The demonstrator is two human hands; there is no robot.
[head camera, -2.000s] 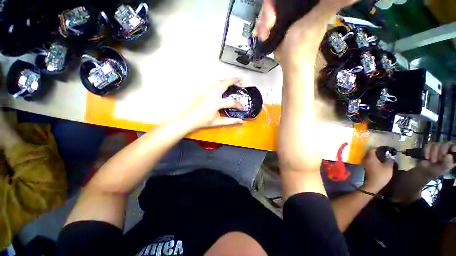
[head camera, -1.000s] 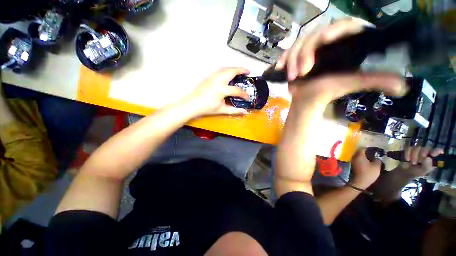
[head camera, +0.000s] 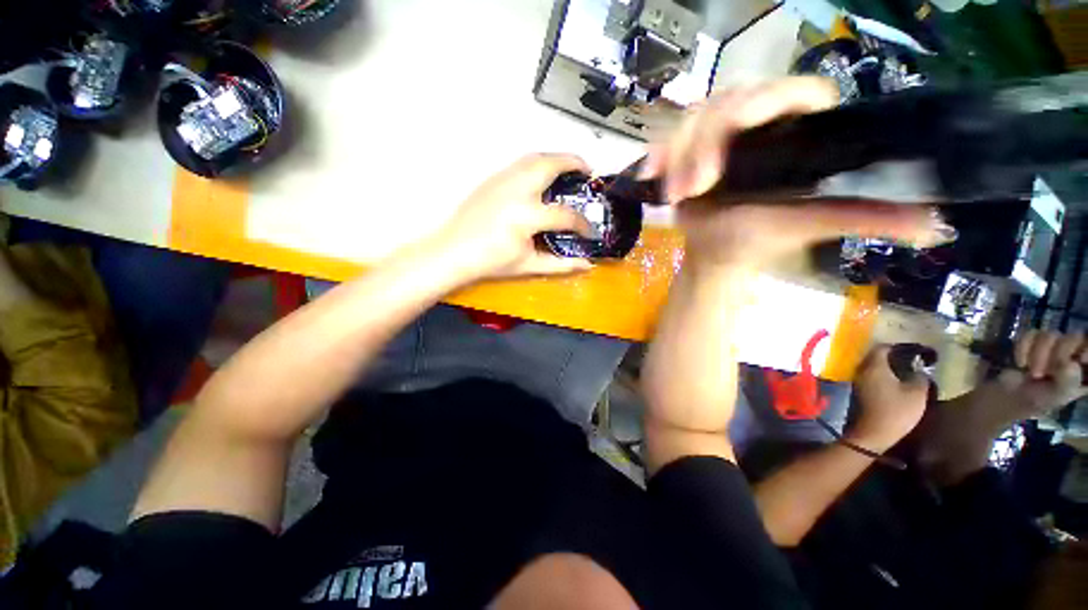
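Observation:
A round black housing [head camera: 623,226] stands open side up on the bench, with a silvery circuit board [head camera: 593,212] inside. My left hand [head camera: 525,221] is around the housing's left side, with fingers at the board. My right hand [head camera: 716,167] holds a long black electric screwdriver [head camera: 835,149], tilted nearly flat. Its narrow tip is at the housing's upper right rim; whether it touches a screw cannot be told. The screw feeder [head camera: 632,60] stands just beyond the housing.
Several black housings with boards [head camera: 221,116] stand at the left; more stand at the right, partly behind the screwdriver. Orange tape [head camera: 358,277] marks the bench edge. Another worker's hands [head camera: 889,399] are at the right, near a red cord [head camera: 797,387]. A yellow-brown sleeve shows at the left.
The screwdriver has moved from over the screw feeder down to the housing and now lies nearly flat. My left hand has stayed on the housing. The view has shifted slightly.

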